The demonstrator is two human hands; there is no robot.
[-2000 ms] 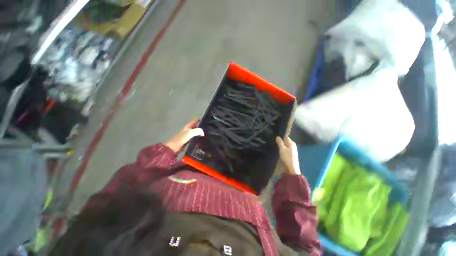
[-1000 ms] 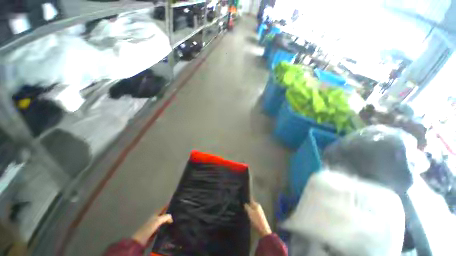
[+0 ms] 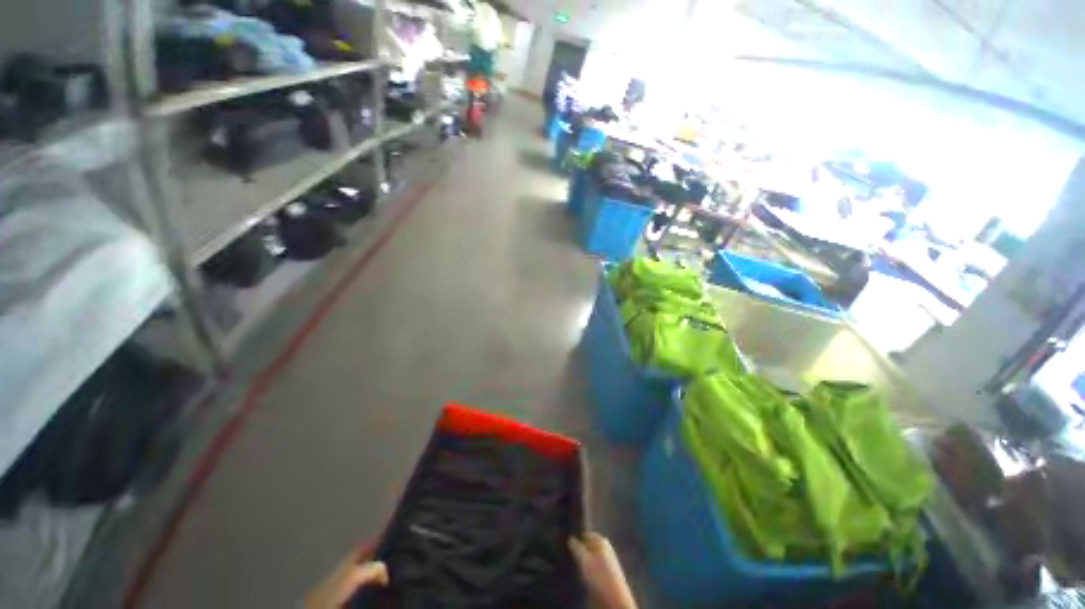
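Note:
A shallow box [image 3: 514, 426] with a red-orange rim and dark inside is at the bottom centre, full of black strap pieces [image 3: 476, 512]. My left hand [image 3: 355, 579] grips its left side and my right hand [image 3: 602, 571] grips its right side. Both hands are bare and partly cut off by the bottom edge. The near end of the box is out of the picture.
A grey aisle floor [image 3: 464, 286] with a red line runs ahead. Metal shelves [image 3: 274, 196] with dark goods stand at left. Blue tubs [image 3: 702, 559] holding green bags [image 3: 761, 464] line the right, with cluttered tables beyond.
The view has lifted from the floor to look along the aisle. The green-filled tubs are nearer, and the white bundles at right have left the picture. Both hands still hold the box.

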